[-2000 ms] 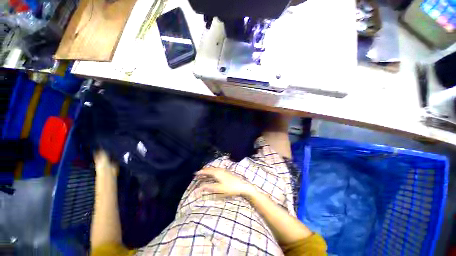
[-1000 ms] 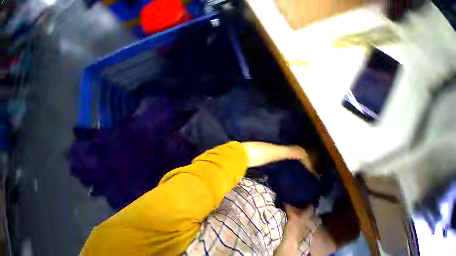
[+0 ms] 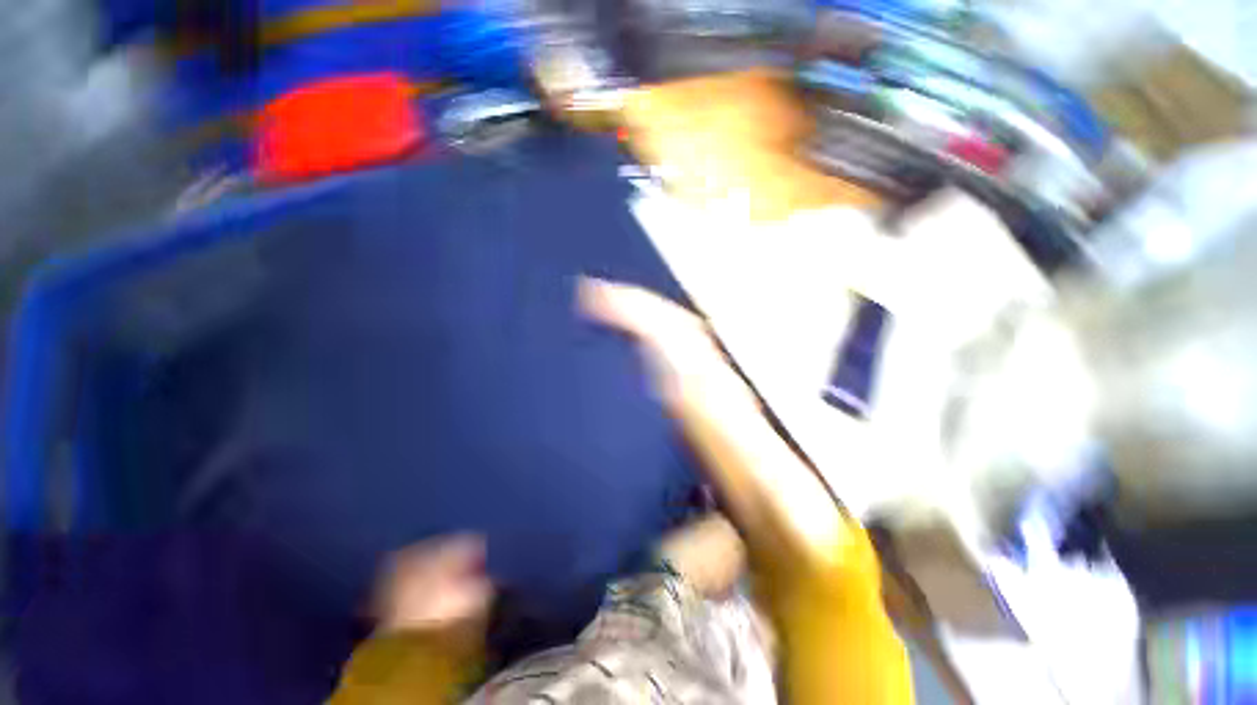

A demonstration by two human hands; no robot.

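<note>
A large dark navy garment piece (image 3: 455, 358) is spread over the left blue crate and beside the table edge. The frame is blurred. My left hand (image 3: 434, 585) is at the lower edge of the cloth and holds it. My right hand (image 3: 648, 324) lies at the cloth's right side, fingers pointing up and left, near the table edge; whether it grips the cloth is blurred. The checked apron (image 3: 648, 654) shows at the bottom.
The left crate's blue rim (image 3: 42, 331) is at the left, with a red stool (image 3: 338, 127) behind it. On the white table (image 3: 772, 296) lie a phone (image 3: 857, 355) and a brown board (image 3: 724, 131). The sewing machine area at right is blurred.
The view has turned further left. The navy cloth now shows raised and spread out over the crate, with both hands at it. Earlier, one hand reached near the table edge with dark cloth bunched below.
</note>
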